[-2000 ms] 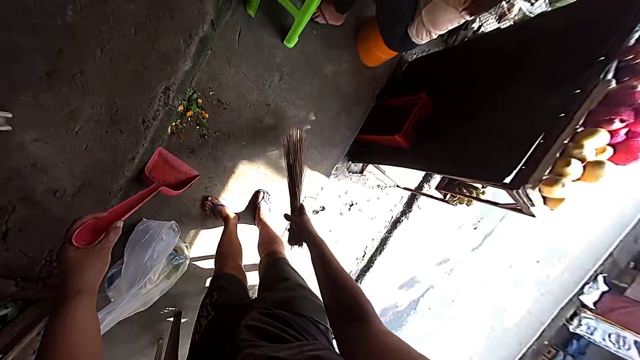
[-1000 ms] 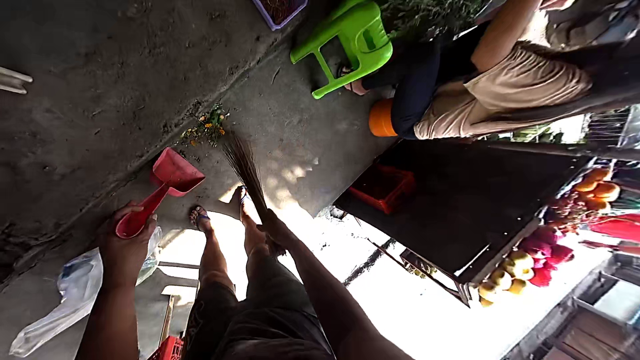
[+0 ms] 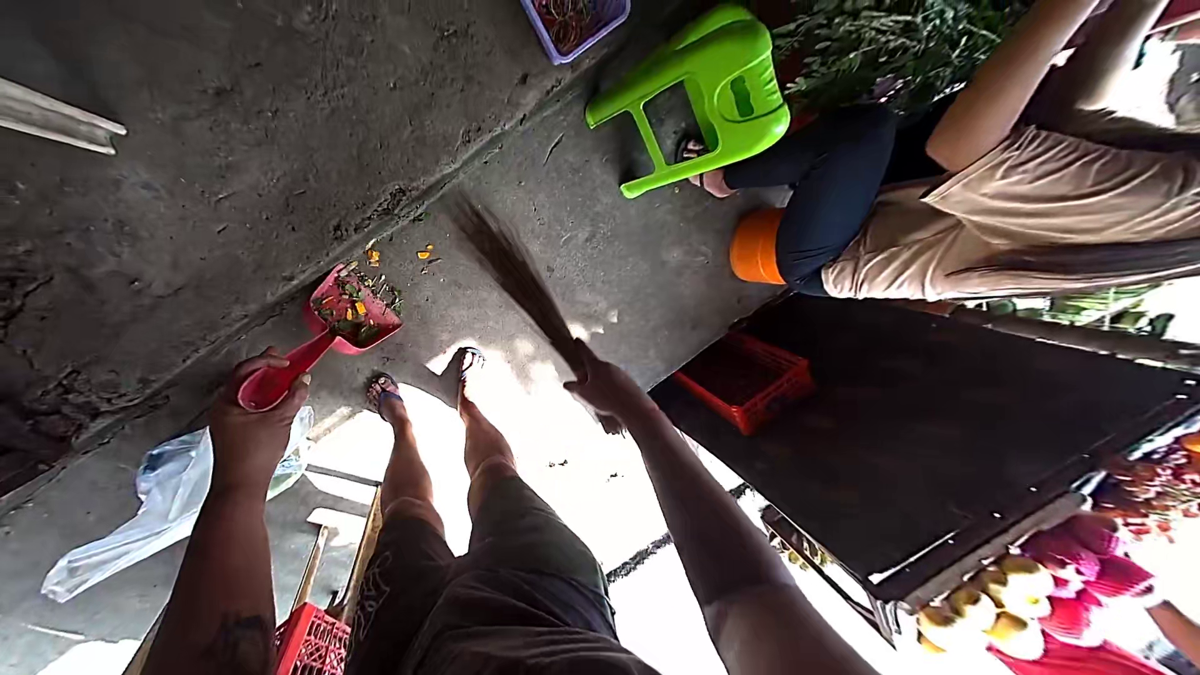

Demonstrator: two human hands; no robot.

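My left hand [image 3: 258, 422] grips the handle of a red plastic dustpan [image 3: 380, 330], whose pan rests at the seam of the concrete floor with green leaf bits and orange petals in it. A few orange petals [image 3: 427, 252] lie on the floor just beyond the pan. My right hand [image 3: 607, 382] is closed around a stick broom [image 3: 525, 286]; its blurred bristles point up and left, above the floor and apart from the dustpan.
A clear plastic bag [image 3: 178, 487] lies beside my left forearm. Ahead are a green plastic stool [image 3: 722, 103], a purple basket [image 3: 614, 14] and a seated person [image 3: 1012, 216] on an orange bucket [image 3: 757, 246]. A dark table [image 3: 919, 422] with a red crate [image 3: 787, 389] stands at right.
Leaf and petal scraps that lay on the floor are now mostly in the dustpan, which has moved up to their spot. The broom's bristles have swung away from the scraps.
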